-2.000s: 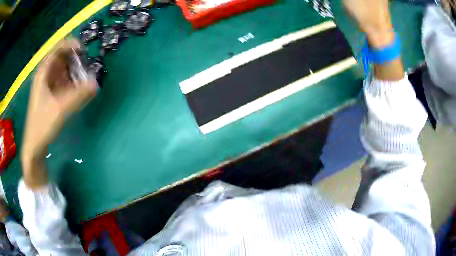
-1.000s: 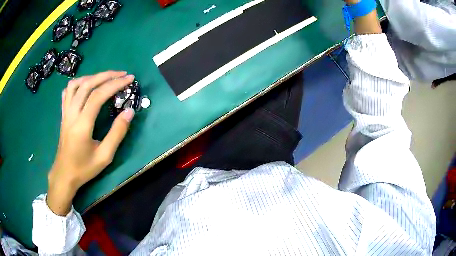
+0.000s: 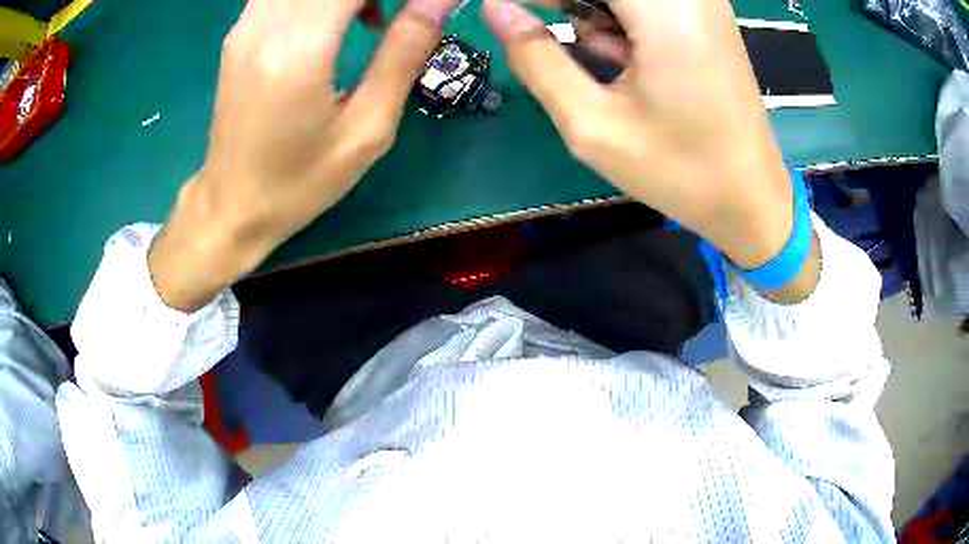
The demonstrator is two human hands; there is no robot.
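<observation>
The black electronic module lies on the green mat between my hands, silver and white parts facing up. A small grey round end piece sticks out at its lower right. My left hand is just left of the module and my right hand is to its right. Both thumb tips are close together above the module, with a small pale sliver between them. The top edge cuts off the other fingers, so their grip is hidden. The black adhesive strip lies partly behind my right hand.
A red box stands at the far left. A clear plastic bag lies at the top right. A white scrap is on the mat at left. The bench edge runs in front of me. Smocked people's sleeves show at both sides.
My left hand has left the module and moved up. My right hand has come in from the right to meet it. The view has shifted, and the waiting modules are out of view.
</observation>
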